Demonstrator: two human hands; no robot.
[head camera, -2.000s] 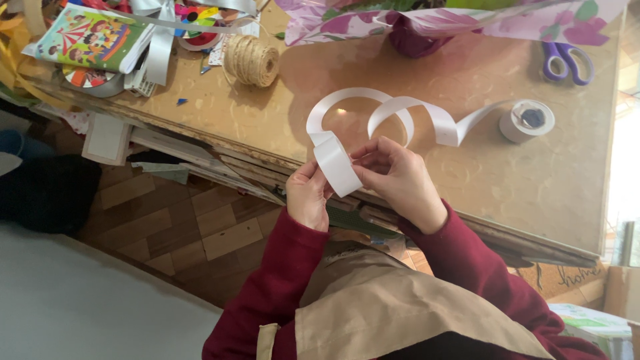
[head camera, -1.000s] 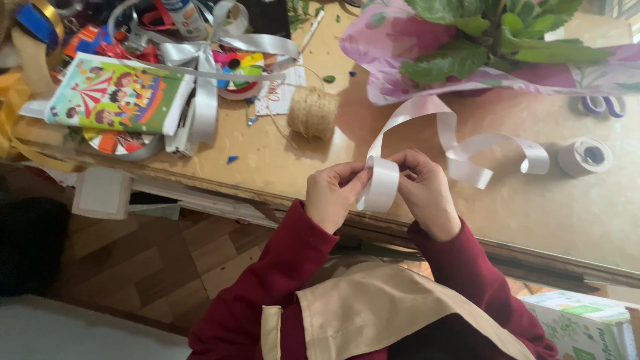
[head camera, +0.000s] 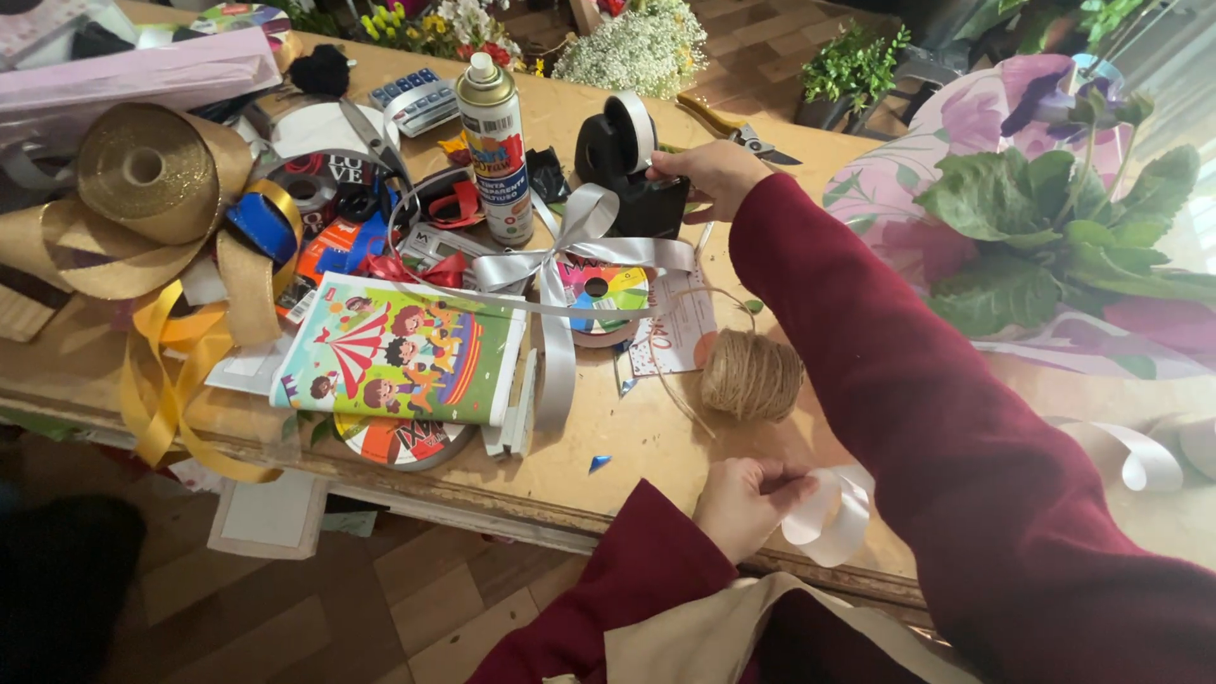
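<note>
Near the table's front edge, my left hand (head camera: 750, 503) pinches a looped white satin ribbon (head camera: 828, 521). My right hand (head camera: 714, 179) reaches across to a black tape dispenser (head camera: 635, 195) with a roll of tape in it; its fingers touch the dispenser's right end. Whether they grip it firmly is hard to tell. Between the two hands lies a ball of jute twine (head camera: 752, 375). More white ribbon (head camera: 1135, 456) lies at the right, partly behind my right sleeve.
A potted violet plant (head camera: 1054, 209) in floral wrap stands right. Behind the dispenser lie pruning shears (head camera: 741, 128). Left of it are a spray can (head camera: 494, 152), a silver bow (head camera: 579, 237), a colourful illustrated packet (head camera: 399, 347), scissors (head camera: 375, 133) and a gold ribbon roll (head camera: 147, 171).
My right hand has left the ribbon and moved out to the tape dispenser. My left hand still holds the ribbon loop. The view has swung left and up.
</note>
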